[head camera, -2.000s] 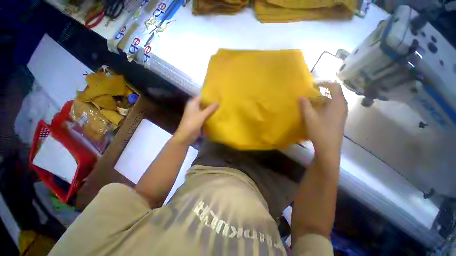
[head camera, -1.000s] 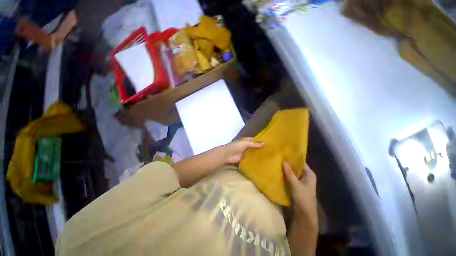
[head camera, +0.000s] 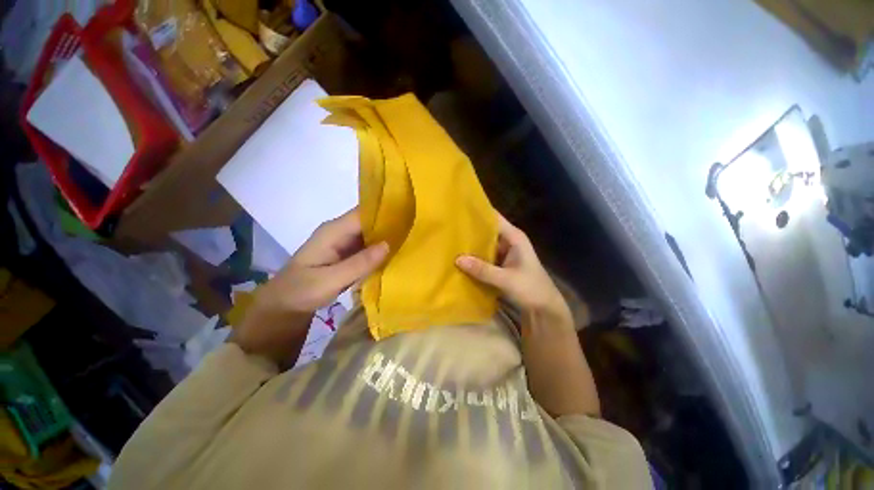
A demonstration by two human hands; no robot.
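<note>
A stack of mustard-yellow fabric panels [head camera: 436,225] is held upright above my lap, its layers fanned apart along the left edge. My left hand [head camera: 331,263] grips the left edge, thumb on the front layer. My right hand [head camera: 517,273] grips the right edge, thumb on the front face. The fingers behind the fabric are partly hidden.
The white tabletop [head camera: 613,96] runs along the right, with the lit machine bed [head camera: 767,182] and part of the machine at the far right. At left are a red basket [head camera: 144,163], a cardboard box [head camera: 240,124] of yellow pieces, a white board [head camera: 292,167] and a green basket [head camera: 34,397].
The yellow fabric has moved from over the tabletop to my lap and now shows several fanned layers. Both hands still hold it. The view has turned toward the left side of the table.
</note>
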